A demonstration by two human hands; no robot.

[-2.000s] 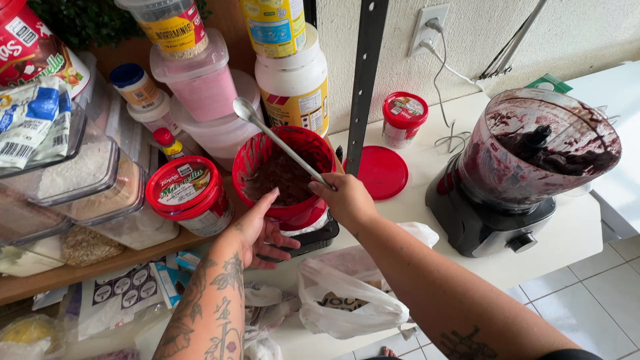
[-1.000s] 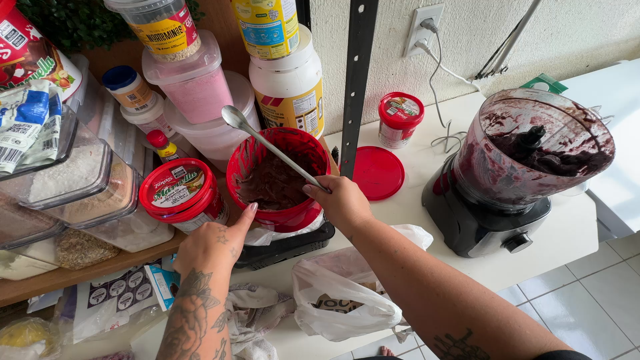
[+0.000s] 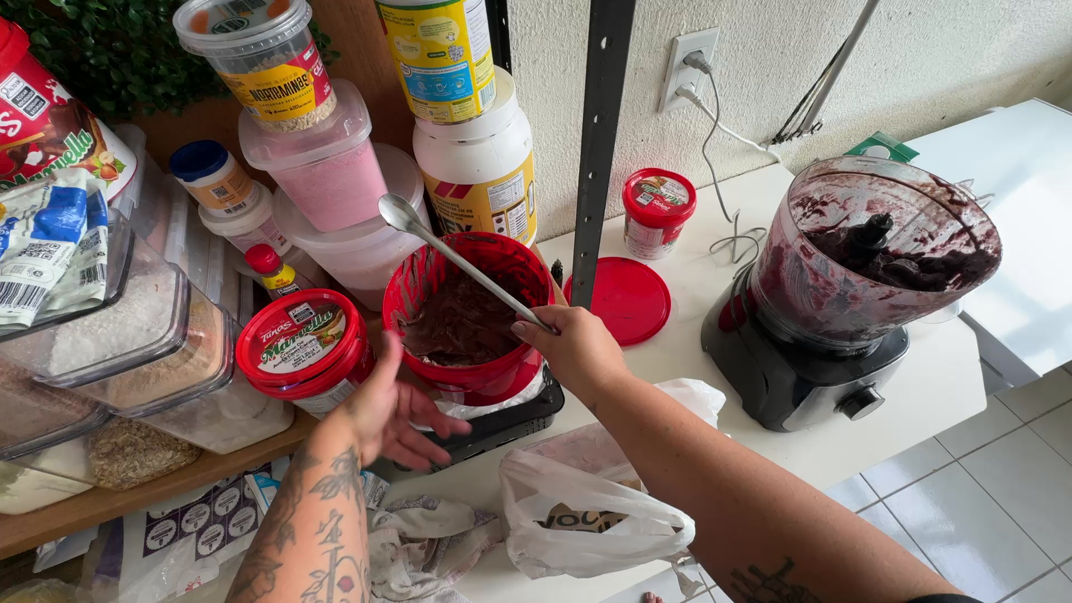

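My right hand [image 3: 578, 347] grips the end of a long metal spoon [image 3: 469, 266] at the right rim of a red plastic tub [image 3: 502, 381]. The spoon slants up to the left above the tub, its bowl end past the far left rim. Dark brown chocolate-like paste [image 3: 461, 318] lies inside the tub and smears its inner wall. My left hand [image 3: 398, 410] is by the tub's near left side, fingers apart, holding nothing. A lidded red-and-white tub [image 3: 293, 347] stands just left of it. The red tub sits over a black plastic basket [image 3: 502, 427].
A food processor [image 3: 804, 360] with dark paste in its bowl stands right. A red lid [image 3: 628, 301] and a small red-lidded tub [image 3: 659, 209] lie behind, past a black metal post [image 3: 599, 142]. A white plastic bag [image 3: 586, 519] is in front; stacked containers [image 3: 318, 159] stand left.
My left hand touched the tub's near rim one second ago; now it is off the rim with its fingers spread. My right hand still holds the spoon in much the same place.
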